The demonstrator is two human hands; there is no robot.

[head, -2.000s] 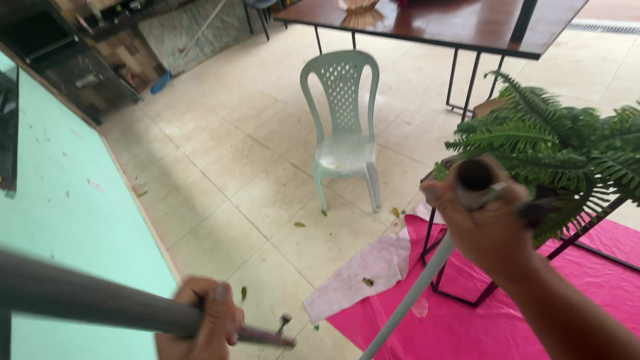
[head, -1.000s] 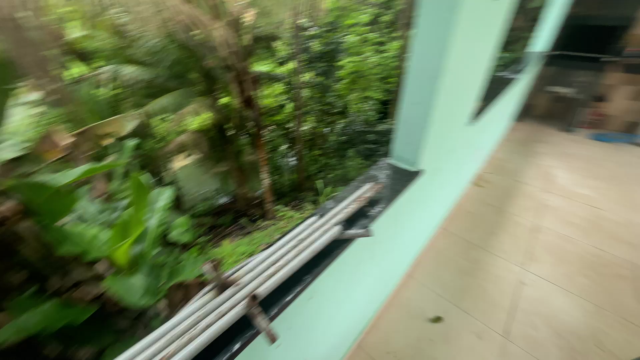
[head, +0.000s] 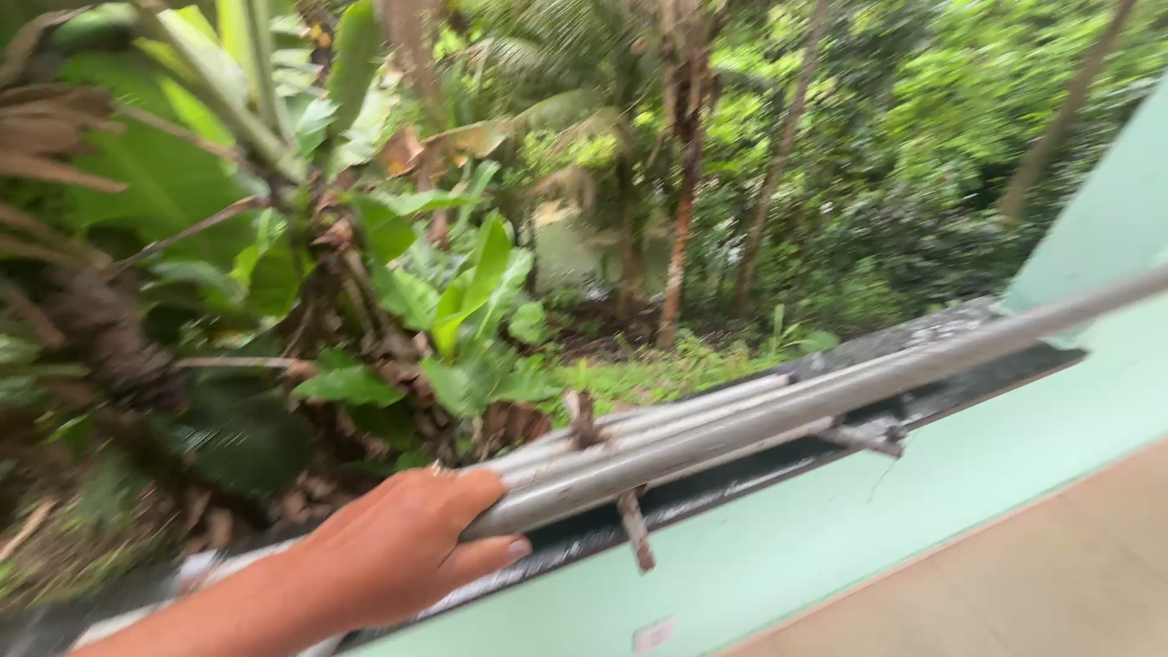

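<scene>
My left hand [head: 424, 534] grips the near end of a thick grey metal pipe [head: 757, 420], thumb on the side toward the room. From there the pipe slopes up and out past the right edge of the view, above a dark stone ledge [head: 1031, 365]. Several thinner pale pipes [head: 689, 411] lie along the ledge beneath and behind it. Short rusty crosspieces stick out among them, one a rusty stub [head: 636, 529] hanging over the inner edge, another a grey fitting [head: 867, 436] farther along. My right hand is out of view.
A mint-green low wall [head: 785, 538] carries the ledge and meets a mint-green column [head: 1104, 210] at the right. Beige floor tiles [head: 1031, 566] lie at the lower right. Beyond the ledge grow broad-leaved plants [head: 474, 283] and thin tree trunks [head: 684, 210].
The view has swung from the room with the chair to the ledge. A thick grey pipe in my left hand now lies over the thinner pipes; one second ago no hand was in view.
</scene>
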